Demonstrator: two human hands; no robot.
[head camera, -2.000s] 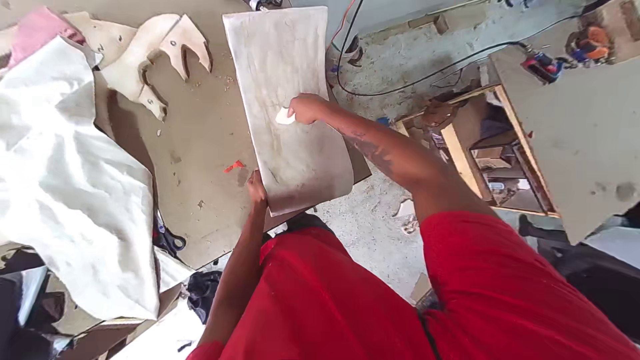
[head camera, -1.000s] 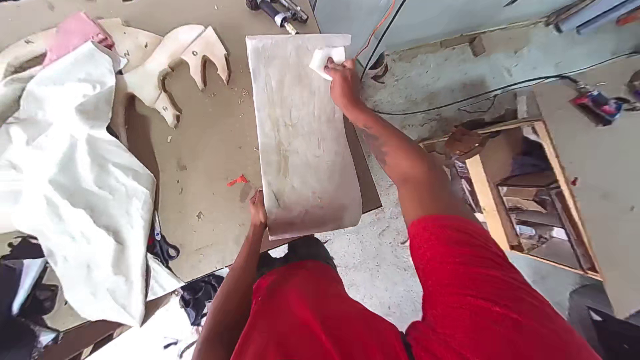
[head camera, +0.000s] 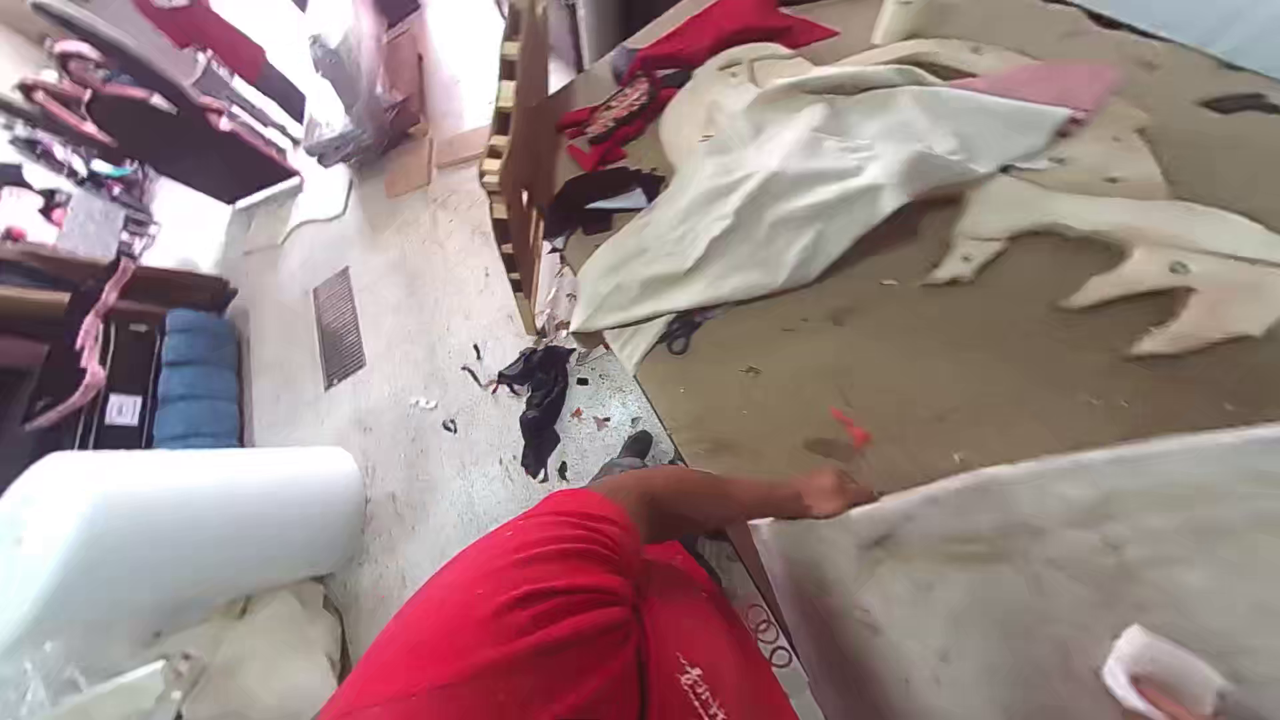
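A stained, pale rectangular panel (head camera: 1030, 570) lies on the brown worktable (head camera: 760, 400) at the lower right. My left hand (head camera: 832, 492) grips the panel's edge near its corner, beside a small red scrap (head camera: 851, 428). At the bottom right edge of the view, only a bit of my right hand (head camera: 1172, 702) shows, on a folded white cloth (head camera: 1165, 668) against the panel's surface. Scissors (head camera: 682, 332) lie at the table edge, partly under a large off-white sheet of material (head camera: 790, 190).
Cut foam-like shapes (head camera: 1130, 225) and red fabric (head camera: 730, 30) lie on the table. Black cloth (head camera: 545, 400) and scraps litter the floor. A large white roll (head camera: 190, 530) stands lower left, near a blue cushioned piece (head camera: 198, 375). A wooden slatted edge (head camera: 515, 170) adjoins the table.
The view has swung far to the left. My right hand was at the panel's middle, then near its far end, with the white cloth; my left hand stays at the panel's edge.
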